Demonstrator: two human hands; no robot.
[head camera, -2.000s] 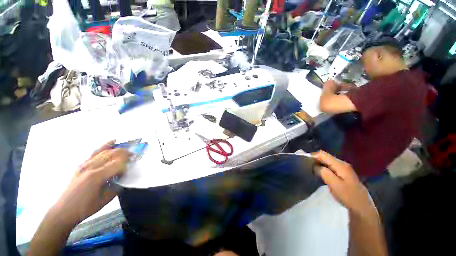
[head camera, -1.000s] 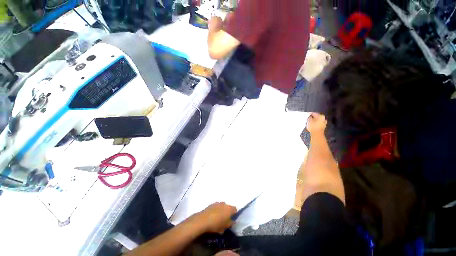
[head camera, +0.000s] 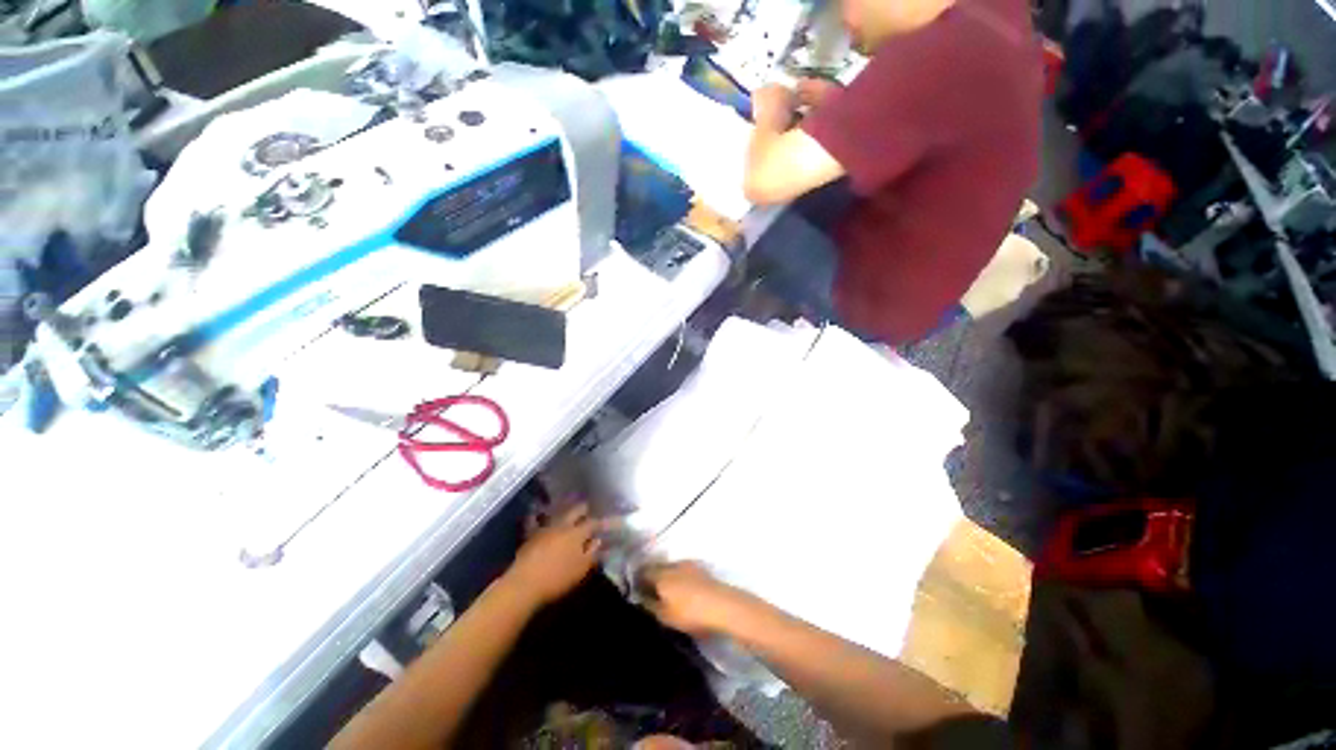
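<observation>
White cut pieces (head camera: 821, 469) with a dark seam line lie stacked to the right of the machine table, on a light brown surface. My left hand (head camera: 560, 551) is at the lower left edge of the stack, between it and the table edge. My right hand (head camera: 683, 598) is beside it at the stack's near edge, with curled fingers. Small greyish fabric edges show between the two hands; whether either hand grips them is too blurred to tell.
The white sewing machine (head camera: 352, 220) stands on the table at left. Red-handled scissors (head camera: 454, 443), a smartphone (head camera: 492, 325) and a small brown block (head camera: 472, 361) lie right of the needle area. A person (head camera: 938, 161) in a dark red shirt sits beyond the stack. A red object (head camera: 1121, 545) lies at right.
The view has swung back left. My right hand has come from the stack's far right edge to its near left corner, beside my left hand. The dark tool-like strip by my left hand no longer shows.
</observation>
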